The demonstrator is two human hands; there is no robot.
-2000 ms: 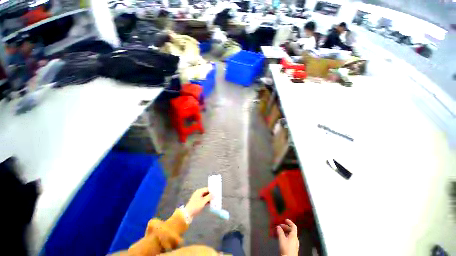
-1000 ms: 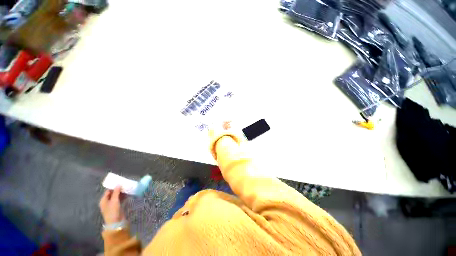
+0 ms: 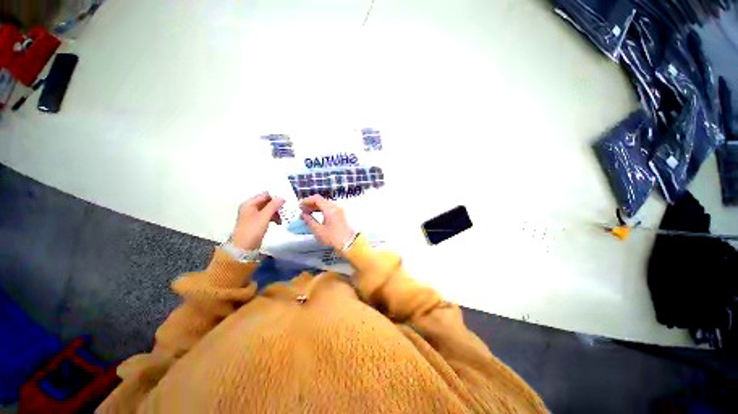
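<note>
Flat printed poly bags point(image 3: 336, 162) with dark lettering lie on the table right in front of me. My left hand point(image 3: 257, 218) and my right hand point(image 3: 324, 220) are close together over the bags' near part. A small pale blue and white label strip point(image 3: 299, 226) shows between and under the fingers. The left fingertips are pinched, seemingly on a small white piece. The right fingertips are pinched near the strip; what each fingertip holds is too small to tell for certain.
A black phone point(image 3: 447, 225) lies right of the bags. Yellow-handled snips point(image 3: 620, 232) lie beside black trousers point(image 3: 684, 275) at right. Packed trousers point(image 3: 631, 154) pile up at far right. A dark phone point(image 3: 58, 82) and a red case point(image 3: 24, 55) are at far left.
My left hand has come up from beside the table to over the bags, bringing the label strip. My right hand has drawn back and left, beside it. The view has shifted.
</note>
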